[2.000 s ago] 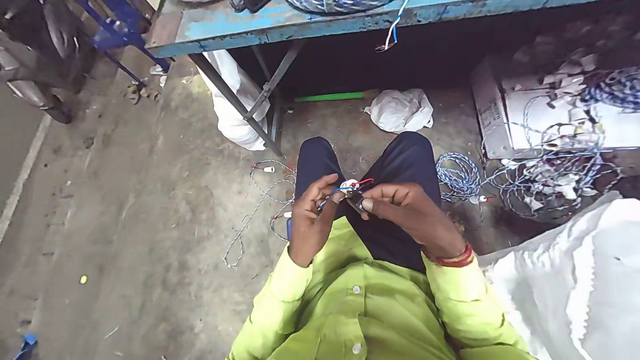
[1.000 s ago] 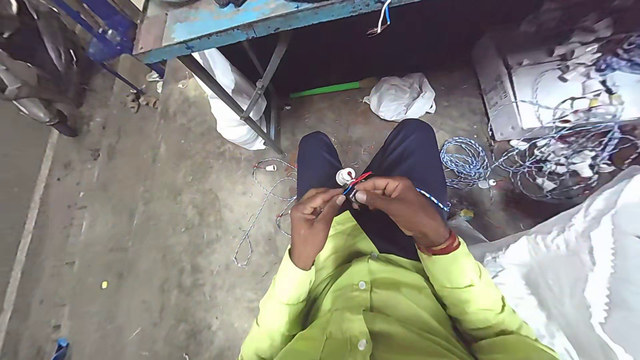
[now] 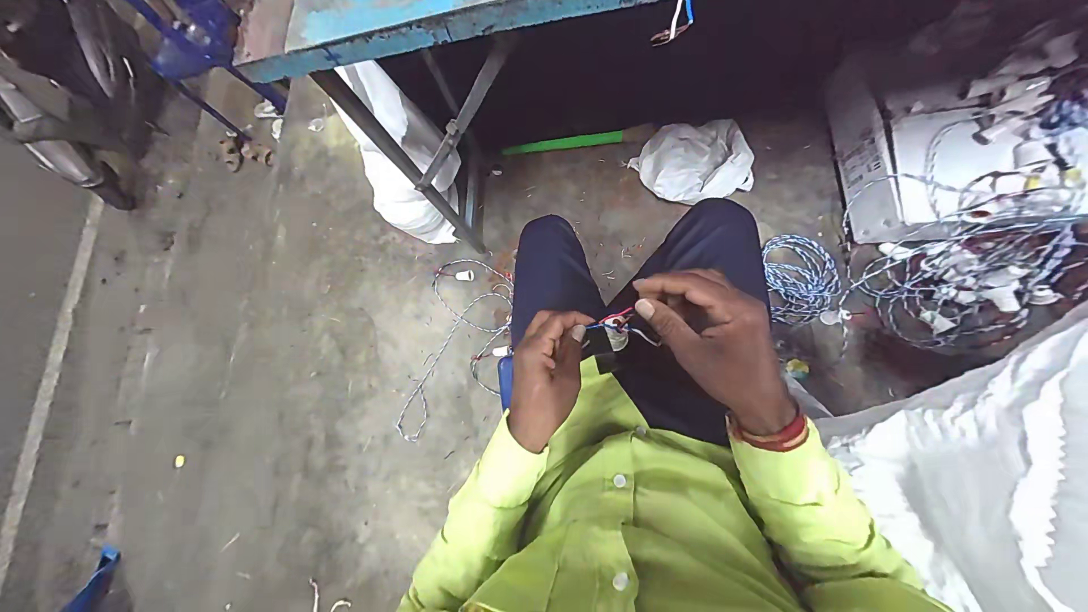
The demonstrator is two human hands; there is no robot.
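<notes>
Over my lap, my left hand (image 3: 551, 365) pinches a blue wire (image 3: 597, 325) between thumb and index finger. My right hand (image 3: 710, 340) holds the end of a red wire (image 3: 622, 314) at its fingertips. Between the hands the wires meet at a small white fitting (image 3: 617, 338), whose kind is hard to tell. A white wire (image 3: 644, 337) curves out beside it, under my right fingers. A small black piece lies against my lap just below the fitting.
A blue metal table (image 3: 442, 30) stands ahead, with a white sack (image 3: 408, 161), a green stick (image 3: 565, 143) and a white plastic bag (image 3: 695, 160) below. Braided cable (image 3: 799, 279) lies coiled at right, near a white box (image 3: 867, 161) and tangled cables. White cloth (image 3: 977, 450) is beside me.
My hands have moved apart from each other, and the red and blue wires now show stretched between them. The white fitting has gone from above my fingers to between my hands.
</notes>
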